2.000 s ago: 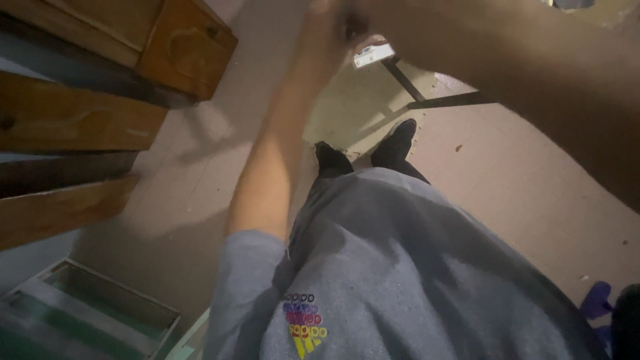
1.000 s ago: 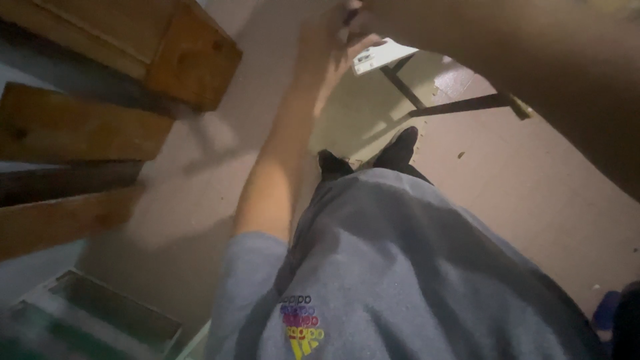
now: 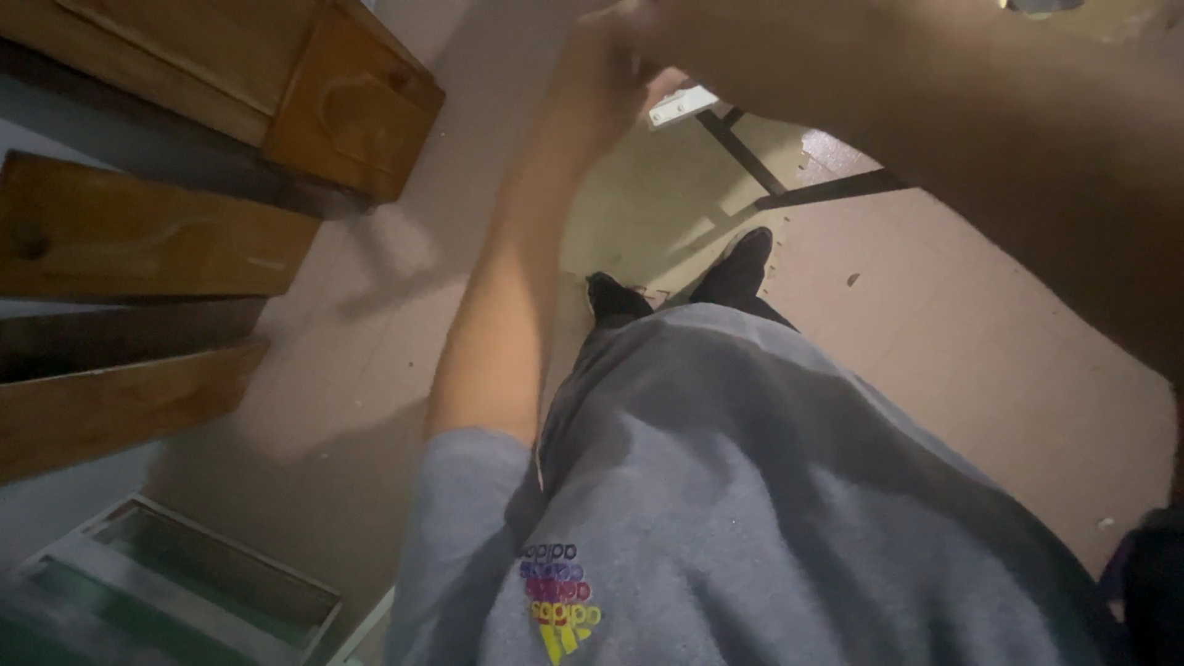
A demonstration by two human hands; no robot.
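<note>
My left hand (image 3: 606, 69) is at the top middle of the head view, blurred, with its forearm reaching up from a grey sleeve. My right hand (image 3: 661, 37) meets it there, and the right forearm crosses from the right edge. The two hands are close together or touching; the top edge of the view and the right arm hide most of the fingers. Whether either hand holds something cannot be told. Just below the hands shows a white item with small round marks (image 3: 682, 107), partly covered by the right arm.
Dark metal legs (image 3: 745, 153) stand beyond my feet, on a floor with a pale mat (image 3: 638, 199). Wooden drawers (image 3: 157, 227) jut out at the left. A white-framed rack or shelf (image 3: 231, 555) is at the lower left. Something dark (image 3: 1152, 583) lies at the lower right edge.
The fingers of my left hand, spread near the white item a second ago, are now mostly hidden by my right hand. Both hands stay together at the top.
</note>
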